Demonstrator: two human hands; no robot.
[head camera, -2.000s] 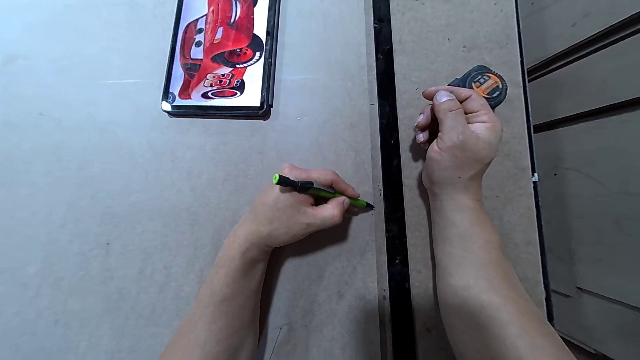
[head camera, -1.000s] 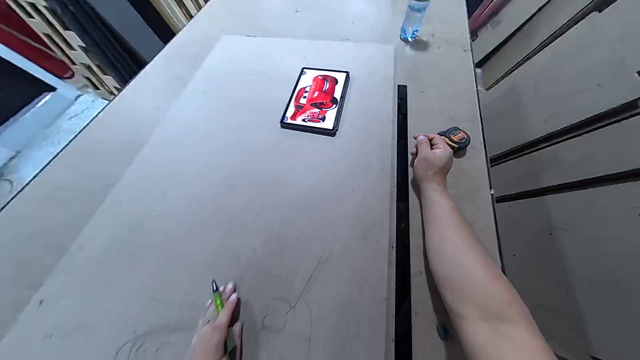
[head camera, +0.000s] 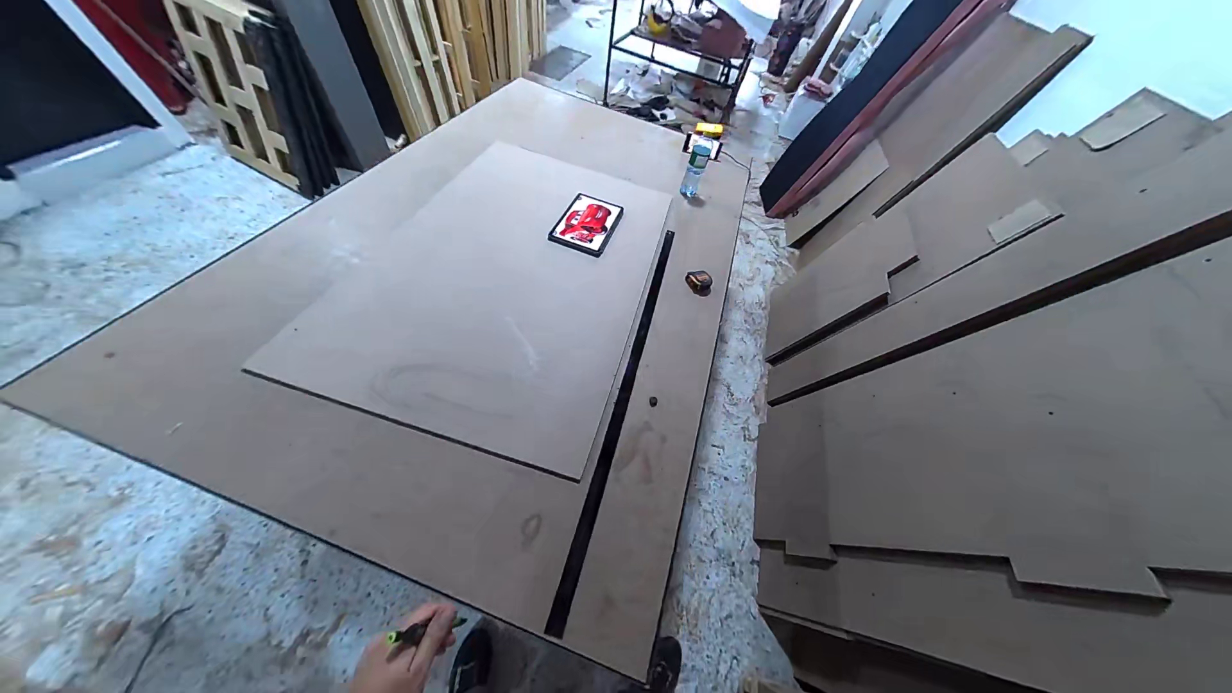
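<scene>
My left hand (head camera: 404, 651) is at the bottom edge, just off the near edge of the large board, and holds a green and black pen (head camera: 412, 634) between its fingers. My right hand is out of view. On the large board (head camera: 433, 500) lies a smaller flat sheet (head camera: 462, 289), bearing a framed tablet or picture (head camera: 585, 223) of a red cartoon car. A long black straight strip (head camera: 616, 423) runs along the sheet's right side. To the right of the strip are a black and orange tape measure (head camera: 699, 282) and a small dark round piece (head camera: 653, 401).
A plastic water bottle (head camera: 695, 168) stands at the board's far right, near a yellow item (head camera: 709, 129). Large cut panels (head camera: 982, 404) lie or lean on the right. Wooden slats (head camera: 462, 48) and a metal rack (head camera: 674, 58) are behind. My shoes (head camera: 472, 657) show at the near edge.
The view has pulled back widely. My right hand, earlier by the tape measure, has left view. My left hand, earlier over the sheet with the pen, is now off the board's near edge, still holding it.
</scene>
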